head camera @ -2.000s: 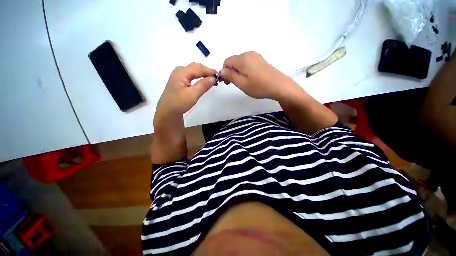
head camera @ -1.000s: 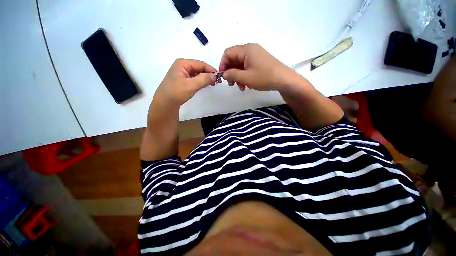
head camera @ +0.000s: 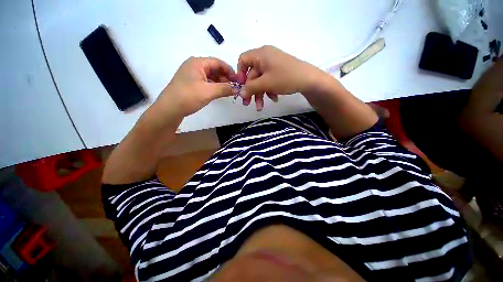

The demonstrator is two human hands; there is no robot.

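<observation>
My left hand [head camera: 201,85] and my right hand [head camera: 273,74] meet at their fingertips over the table's front part. Between them they pinch thin, multicoloured harness wires [head camera: 236,86], whose loose ends stick out below the fingertips. Whether a small part sits on the wires is too small to tell. A white cable [head camera: 361,47] runs from behind my right hand toward the upper right. One black connector housing [head camera: 215,34] lies alone beyond my hands.
A smartphone [head camera: 113,68] lies at left. More black housings [head camera: 199,4] are at the top edge. A pale yellow tool [head camera: 362,57], a black case [head camera: 448,56] and a clear plastic bag [head camera: 456,17] lie at right. A person's arm [head camera: 485,104] is at the right edge.
My left forearm and elbow have swung outward to the left. Wire ends now show below my fingertips, and my right hand's lower fingers hang lower. The table items have shifted in view.
</observation>
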